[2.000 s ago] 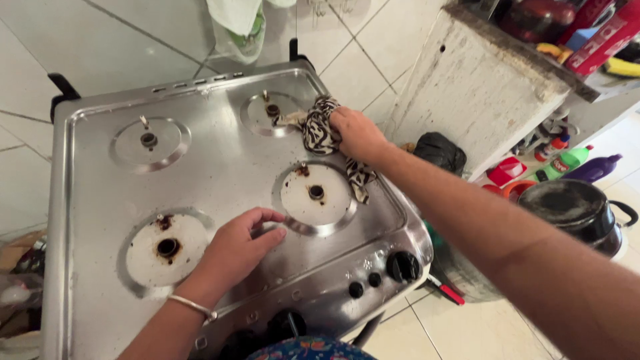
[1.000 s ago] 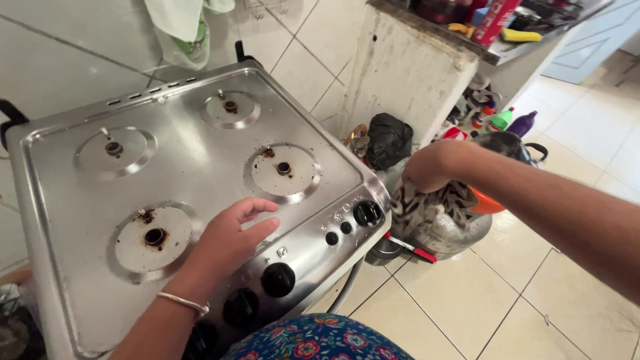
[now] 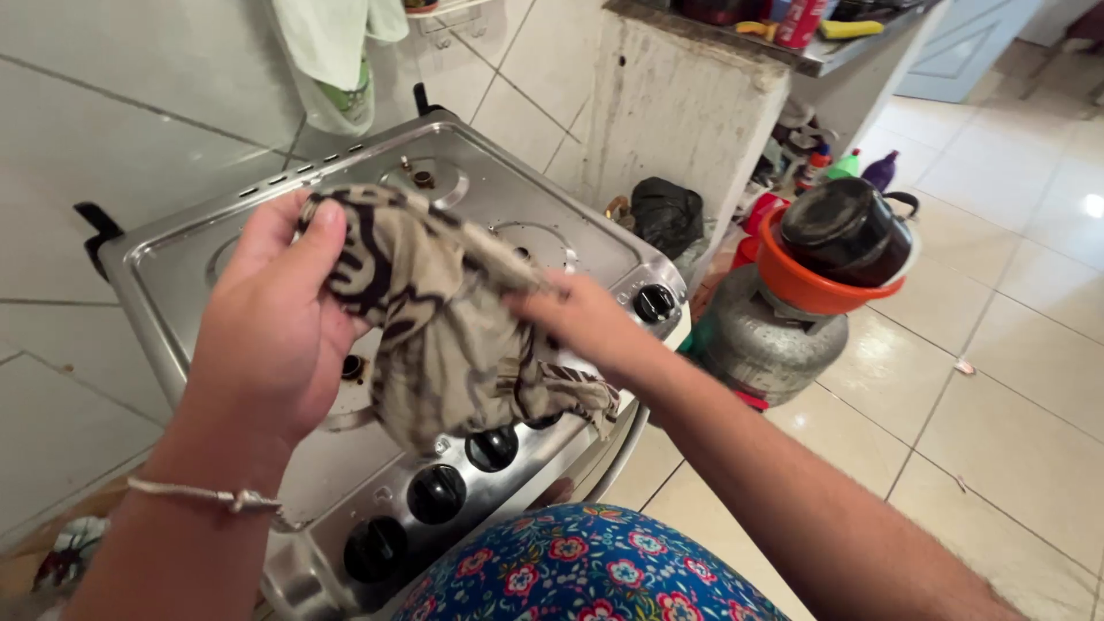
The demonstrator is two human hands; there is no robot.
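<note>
A patterned beige and dark cloth [image 3: 431,319] is stretched between my two hands, above the front of a stainless steel gas stove top [image 3: 155,285]. My left hand [image 3: 280,319] grips its upper left corner between thumb and fingers. On the cloth's right side is my right hand [image 3: 586,323], slightly blurred, with its fingers closed on the fabric. Beneath, the cloth and hands hide much of the burners. One back burner [image 3: 423,178] shows, with dark marks around the others. Black control knobs [image 3: 436,493] line the stove's front edge.
To the right, an orange basin [image 3: 828,289] holding a black pot [image 3: 837,226] rests on a grey gas cylinder [image 3: 768,345]. A black plastic bag [image 3: 667,214] lies beside the stove. Behind stands a stained wall under a counter [image 3: 811,60]. A pale towel [image 3: 323,43] hangs at the back.
My right hand has moved with the cloth from the stove top, out to the right by the cylinder, then back over the stove. My left hand has risen and taken hold of the cloth.
</note>
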